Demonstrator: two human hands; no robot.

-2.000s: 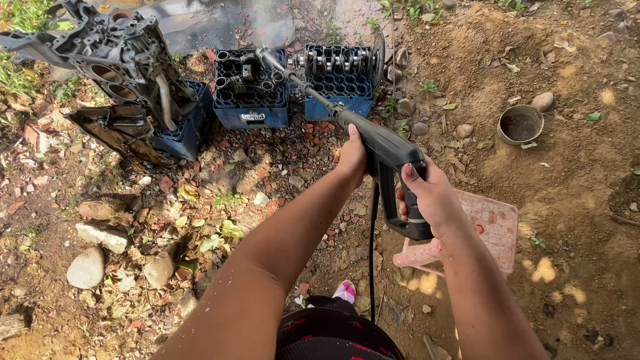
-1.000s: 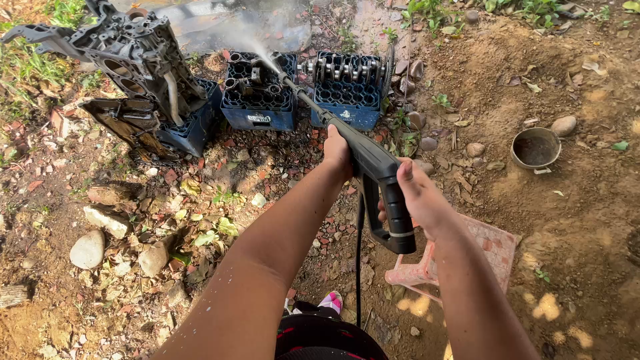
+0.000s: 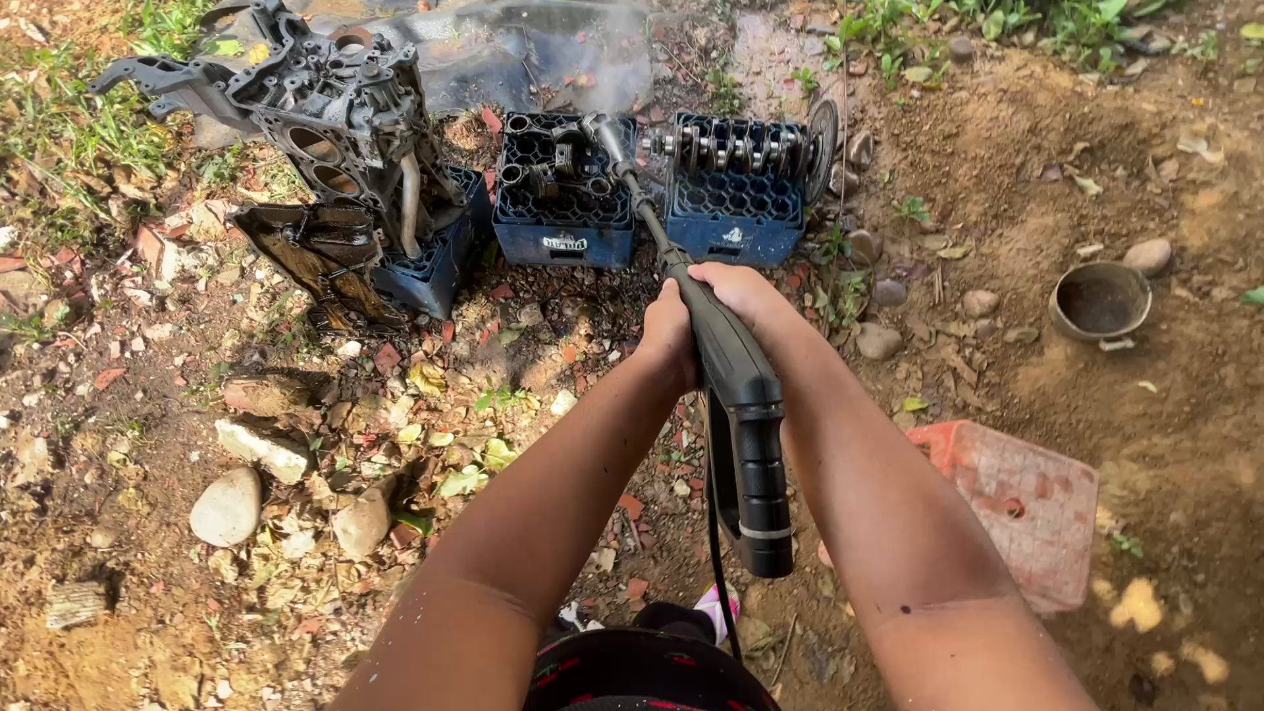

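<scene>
My left hand (image 3: 669, 336) grips the front of a black pressure washer gun (image 3: 731, 346) from the left side. Opposite it, my right hand (image 3: 741, 288) is closed on the gun's front too, off the rear handle. The metal lance (image 3: 644, 209) reaches over the middle blue plastic crate (image 3: 563, 242), where pistons with connecting rods (image 3: 558, 168) lie. Faint mist hangs beyond the nozzle. A crankshaft (image 3: 741, 148) with a toothed flywheel rests on the right blue crate (image 3: 733, 240). An engine block (image 3: 336, 128) stands on the left crate (image 3: 434, 281), an oily metal part (image 3: 321, 257) leaning beside it.
A red plastic stool (image 3: 1027, 504) is at the right, partly behind my right forearm. Farther right sits a round metal pot (image 3: 1100, 301) on the dirt. Stones (image 3: 227, 507) and broken brick litter the ground at left. A black hose (image 3: 719, 553) hangs from the gun towards my feet.
My right hand has moved from the rear handle to the gun's front, beside my left hand. The strong spray seen one second ago has faded to thin mist.
</scene>
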